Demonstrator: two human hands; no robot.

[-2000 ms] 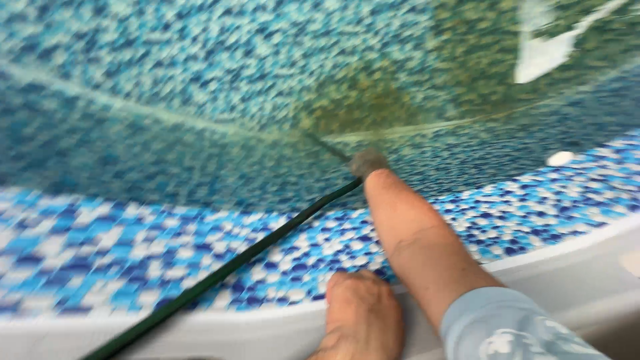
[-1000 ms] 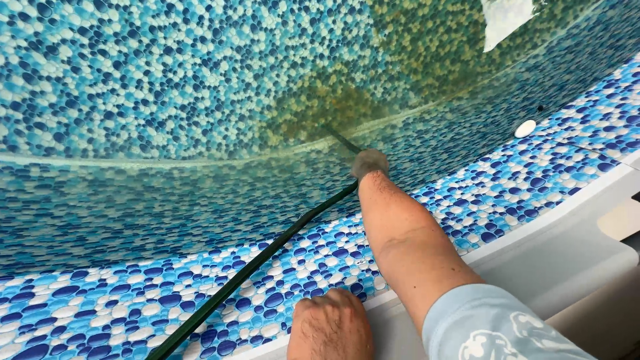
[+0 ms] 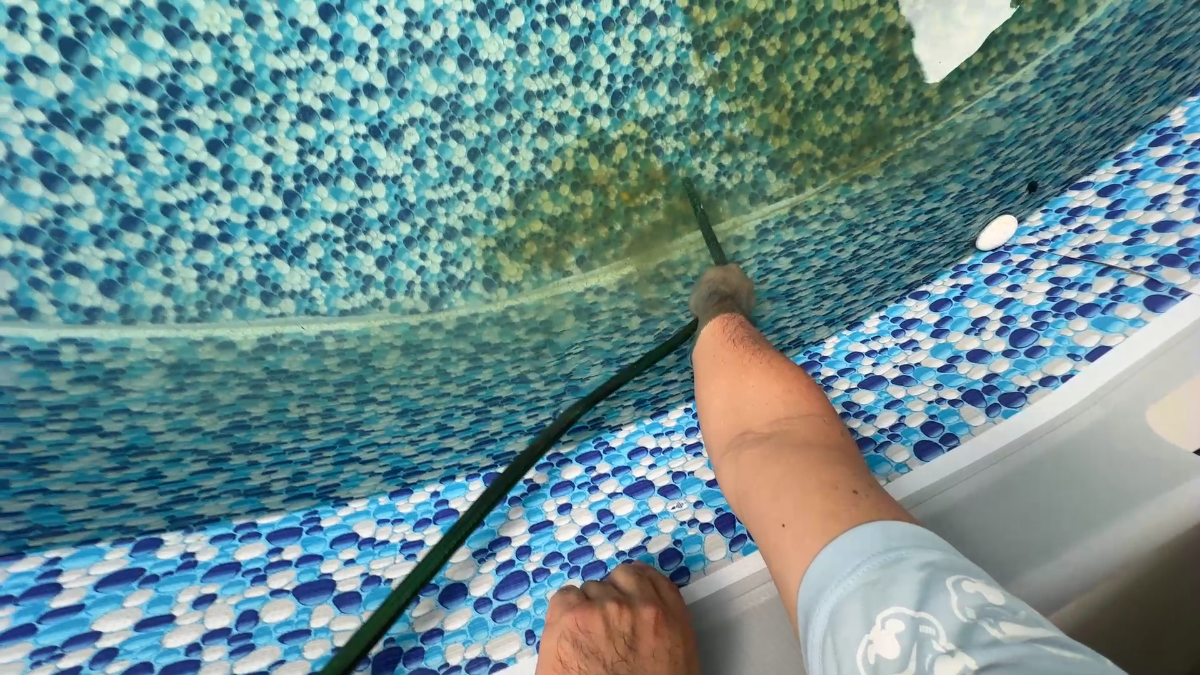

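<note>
My right hand (image 3: 722,291) is under water near the pool wall, closed around a dark green hose (image 3: 497,487); the water blurs its fingers. The hose runs up from the bottom left, over the pebble-patterned liner, to the hand. Its free end sticks out beyond the hand and points at the right part of a brownish-yellow patch of sediment (image 3: 600,206) on the pool floor. My left hand (image 3: 619,619) rests at the bottom on the pool's rim (image 3: 727,583), knuckles up, fingers curled over the edge; the fingertips are hidden.
A white oval fitting (image 3: 997,232) sits on the wall at the waterline, with a small dark spot (image 3: 1032,187) beside it. A thin line runs from the fitting toward the rim. A bright white reflection lies on the water at the upper right, over greenish water.
The hose end has swung right across the sediment patch and points more steeply up the view. My right hand keeps its hold on the hose; my left hand stays at the rim.
</note>
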